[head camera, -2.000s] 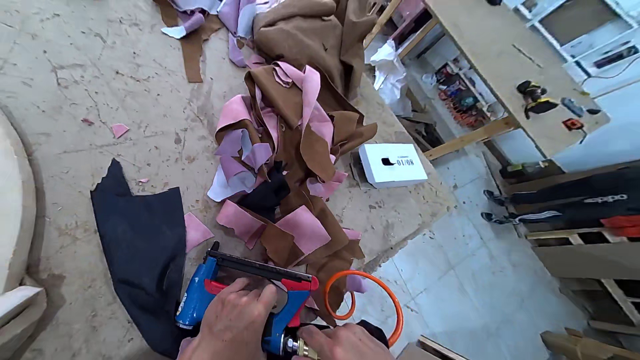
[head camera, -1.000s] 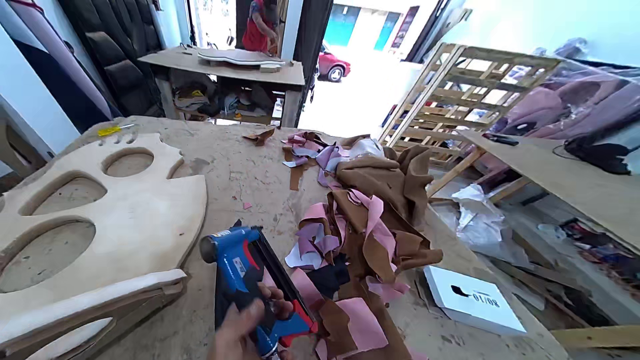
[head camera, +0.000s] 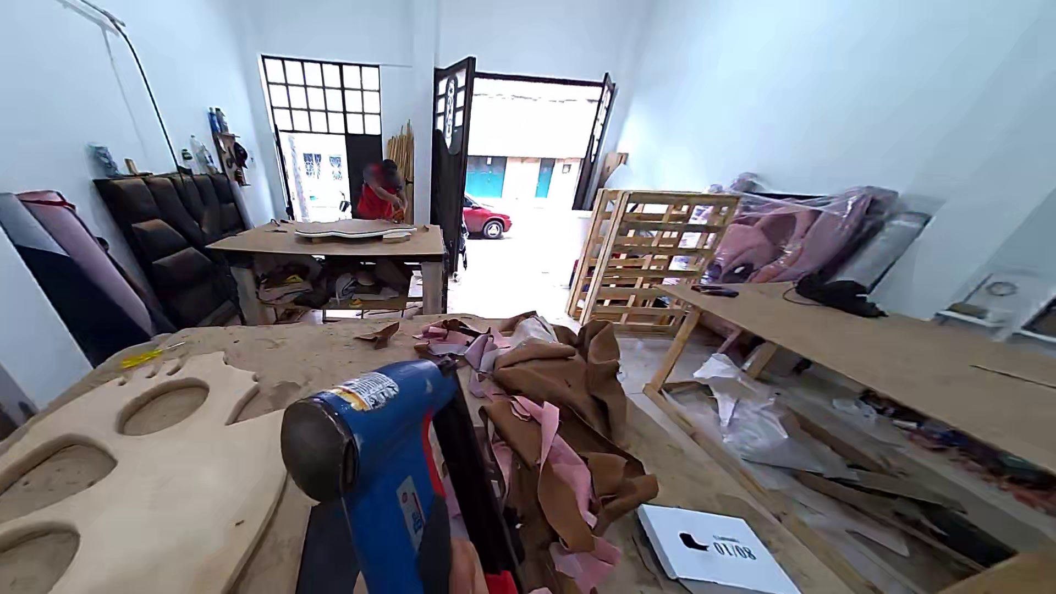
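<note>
A blue pneumatic staple gun (head camera: 384, 470) with a black rounded cap and a dark magazine stands up large at the bottom centre. Fingers of my left hand (head camera: 466, 568) show low beside its handle, closed around it; most of this hand is hidden by the tool and the frame edge. My right hand is not in view. Just right of the tool, brown and pink fabric scraps (head camera: 569, 462) lie heaped on the worktable (head camera: 330, 351). A dark fabric piece (head camera: 328, 544) lies behind and left of the tool.
A pale cutout panel (head camera: 181, 487) covers the table's left side. A white box (head camera: 714, 549) sits near the right edge. Another wooden table (head camera: 866, 338) stands right, beside pallet-like wooden frames (head camera: 652, 256). A person (head camera: 379, 194) works at a farther table (head camera: 338, 239).
The view has swung up towards the doorway. The staple gun now stands more upright and larger in view. My right hand, by the orange hose two seconds ago, is out of view.
</note>
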